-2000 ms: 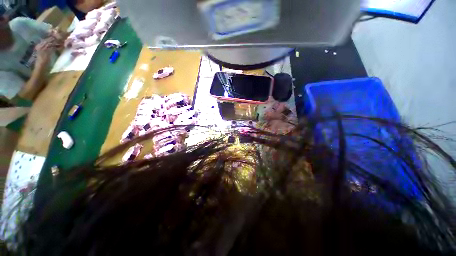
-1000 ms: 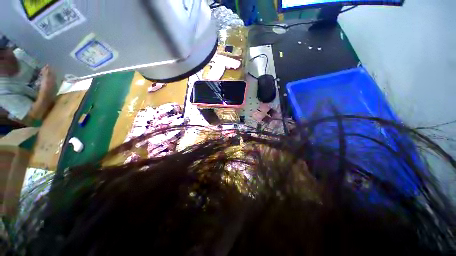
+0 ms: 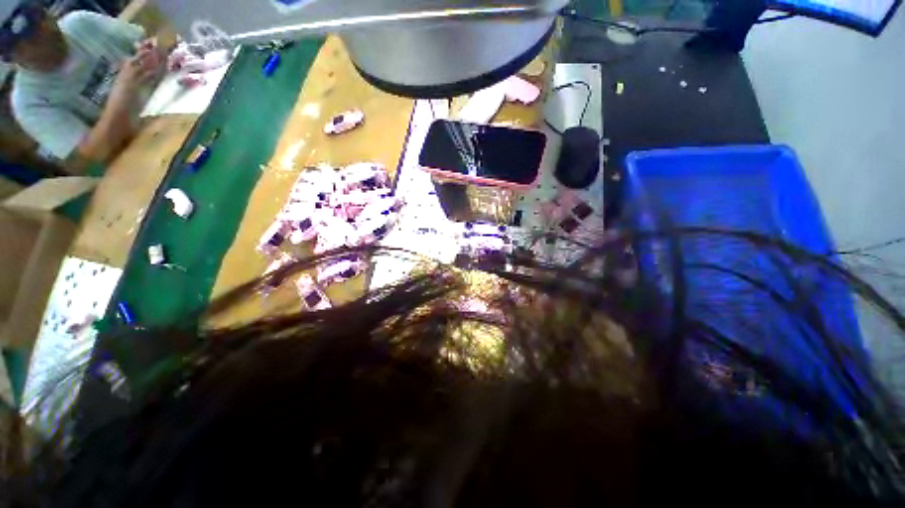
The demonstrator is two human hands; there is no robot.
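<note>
A heap of pink-and-white plastic housings point(image 3: 332, 213) lies on the tan bench, left of the pale machine table. One more housing point(image 3: 344, 122) lies alone above the heap. A smartphone point(image 3: 481, 153) with a black screen and pink-red edge lies flat below the machine head point(image 3: 452, 50). Some small housings point(image 3: 483, 240) show under the phone, brightly lit. Pink parts with dark patches point(image 3: 568, 211) lie right of them. Dark hair covers the lower picture, and neither of my hands can be made out.
A black mouse point(image 3: 578, 157) lies beside the phone. A blue bin point(image 3: 734, 161) stands at right on a black surface point(image 3: 685, 104). A green belt point(image 3: 223, 184) carries small blue and white pieces. A person point(image 3: 74, 79) sits beyond it, above an open cardboard box point(image 3: 35, 243).
The view has shifted: the machine head now shows higher and further right, and more of the belt and the coworker is visible. No object has clearly been moved on the bench.
</note>
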